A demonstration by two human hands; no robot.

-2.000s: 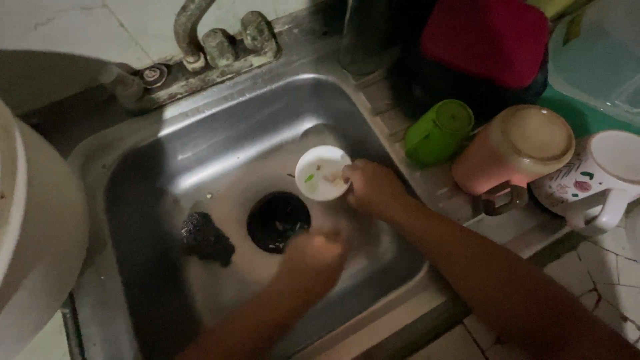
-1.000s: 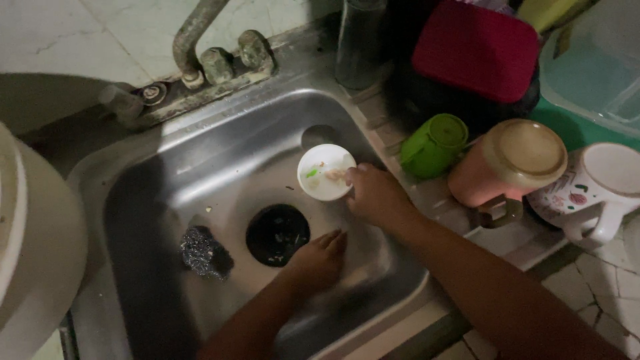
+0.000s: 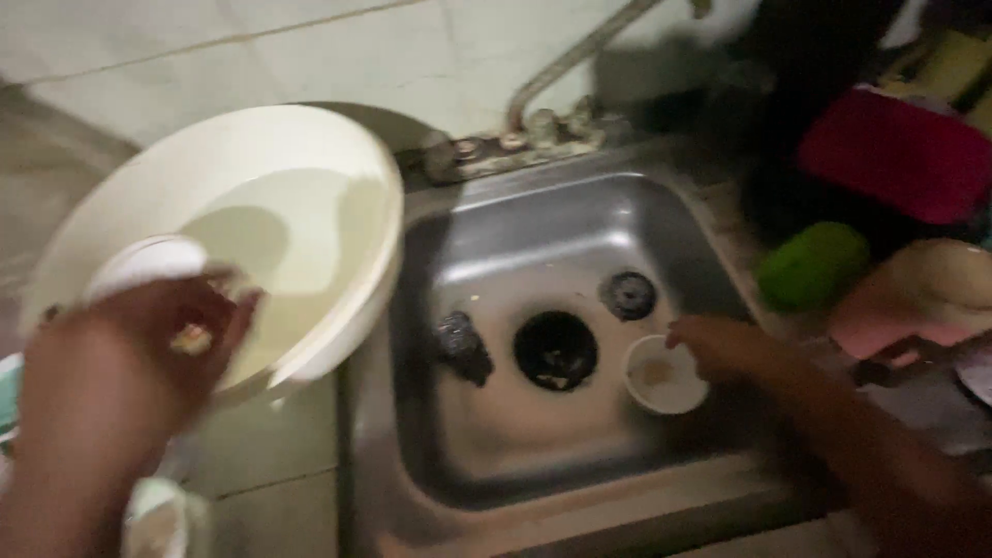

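Note:
My right hand (image 3: 717,349) grips the rim of a small white bowl (image 3: 655,399) over the right part of the steel sink (image 3: 496,480). Brownish residue lies in the bowl. Blurred and with curled fingers, my left hand (image 3: 147,349) is over the near left side of a large cream tub (image 3: 372,318) of water. A pale bit shows between its fingers, but whether it is held is unclear. Beyond that hand is a white round item (image 3: 155,256), partly hidden. The sink holds a dark scouring pad (image 3: 463,349), the drain opening (image 3: 556,351) with scraps, and a round drain strainer (image 3: 629,294).
A worn faucet (image 3: 542,85) stands behind the sink. Along the right side are a green cup (image 3: 814,266), a pink mug (image 3: 891,302) and a red container (image 3: 891,155). A pale container (image 3: 159,519) stands at the lower left, below the tub.
My left hand has moved from beside the drain to over the tub at left. The right hand keeps hold of the bowl, whose green bit no longer shows. The view has swung left.

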